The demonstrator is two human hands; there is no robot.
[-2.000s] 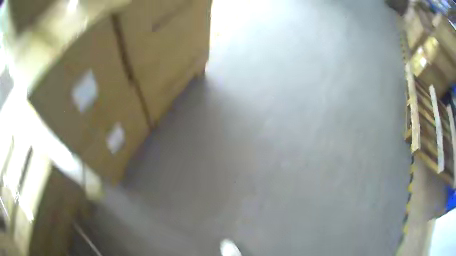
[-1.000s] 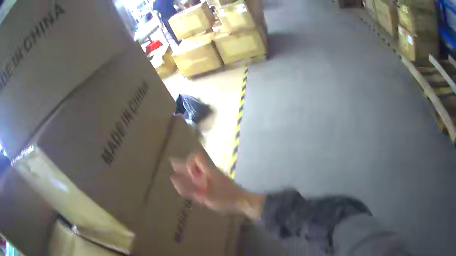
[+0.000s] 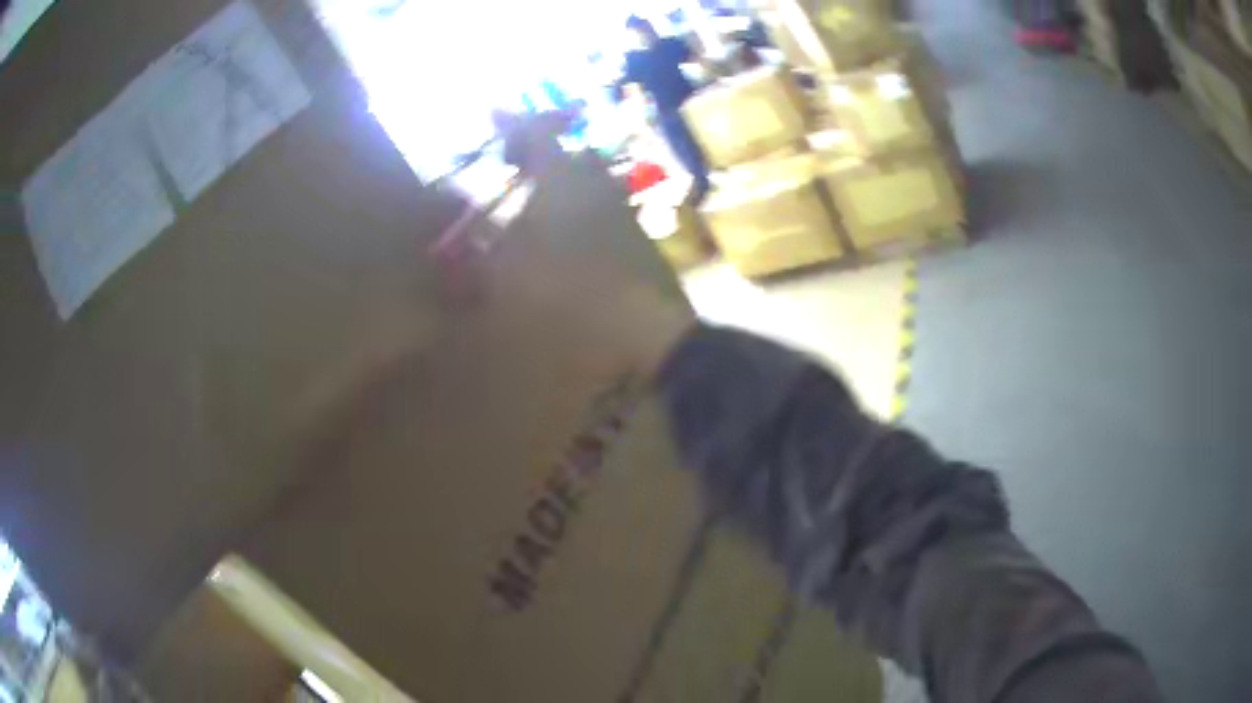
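Note:
My right hand [image 3: 556, 254] is raised in front of stacked brown cartons [image 3: 453, 481], in a dark grey sleeve coming from the lower right. The hand is strongly blurred; a slim red and pale pen [image 3: 481, 227] shows at its fingers. I cannot tell whether the hand touches a carton. One carton face bears dark "MADE IN CHINA" print, partly readable. Two white paper sheets [image 3: 227, 103] are on the carton face at the upper left. My left hand is not in view.
Beyond are more stacked cartons [image 3: 769, 213], a person in dark clothes [image 3: 666, 83], and yellow-black floor tape [image 3: 903, 337]. The grey floor [image 3: 1085, 343] runs along the right, with goods at its far right edge.
The view has shifted along the cartons, and the white sheets have come into view. My right hand has moved up and its forearm reaches further in.

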